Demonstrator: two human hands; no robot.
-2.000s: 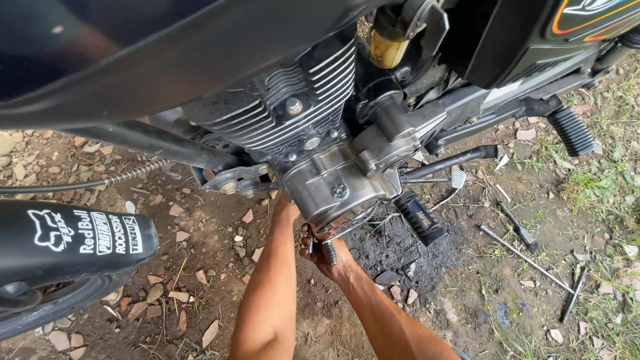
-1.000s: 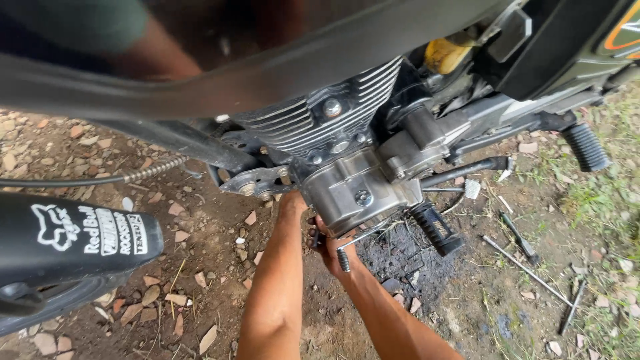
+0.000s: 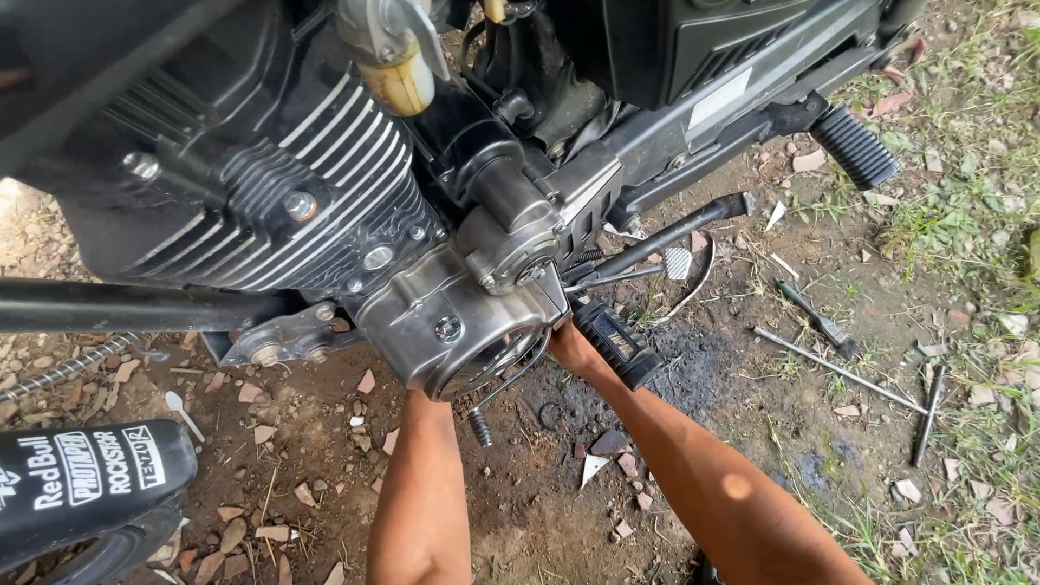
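Note:
Both my arms reach beneath a motorcycle engine. My left forearm [image 3: 422, 496] goes up under the metal crankcase cover [image 3: 431, 321], which hides my left hand. To the right, my right hand [image 3: 572, 348] shows only at its wrist end, behind the cover's rear edge and close to the rubber footpeg [image 3: 617, 345]; its fingers are hidden. Between the arms hangs the gear shift lever [image 3: 479, 426] with a ribbed rubber end. Whether either hand holds anything cannot be seen. Above the cover are the finned cylinder [image 3: 325, 187] and a stained yellowish carburetor bowl [image 3: 400, 85].
The front fender [image 3: 89, 487] juts in at lower left, near a white plastic spoon [image 3: 184, 416]. The side stand [image 3: 666, 236] and rear footpeg [image 3: 855, 146] lie to the right. A brush [image 3: 816, 319], a metal rod [image 3: 841, 370] and a dark tool [image 3: 929, 416] rest on stony ground beside an oily patch.
My right hand has moved from below the crankcase cover, beside the shift lever, to behind its rear edge by the footpeg. The view has shifted noticeably.

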